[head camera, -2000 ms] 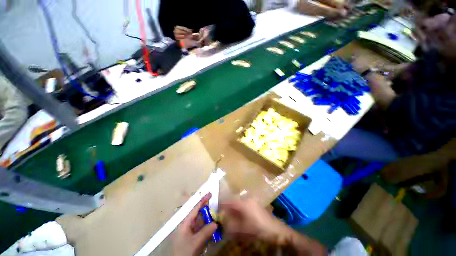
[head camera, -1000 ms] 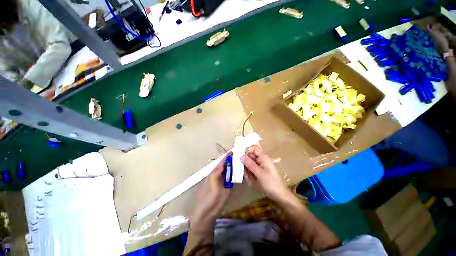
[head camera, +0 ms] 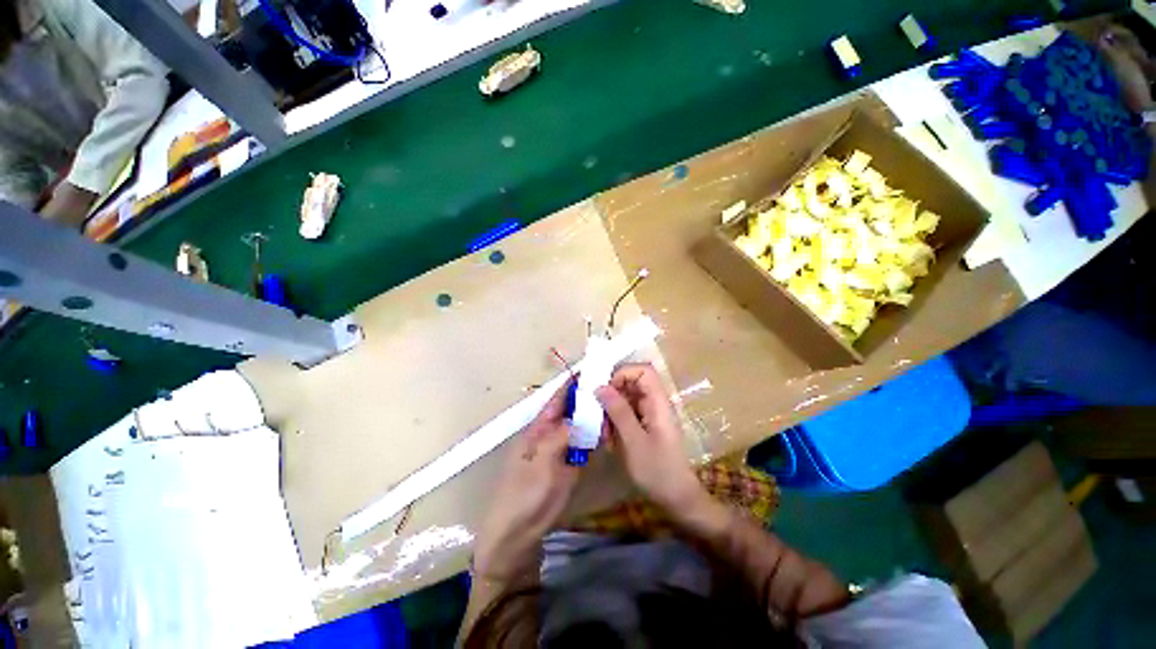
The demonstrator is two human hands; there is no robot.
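Observation:
My left hand holds a blue battery cell upright over the bench, its fingers partly hiding it. My right hand pinches a white strip piece that lies over the face of the cell. A long white liner strip lies diagonally on the brown bench and runs up past my hands. Thin brown-red wires stick out beyond the strip, and others lie by its lower end. Whether the white piece is stuck to the cell I cannot tell.
An open carton of yellow pieces stands right. Beyond lie a blue cell pile and a green conveyor with tan packs. A grey metal post and white sheets are left; a blue stool is right.
Since one second ago, the white piece has moved left from beside the cell to over it, with my right hand. The tan packs on the belt have shifted left.

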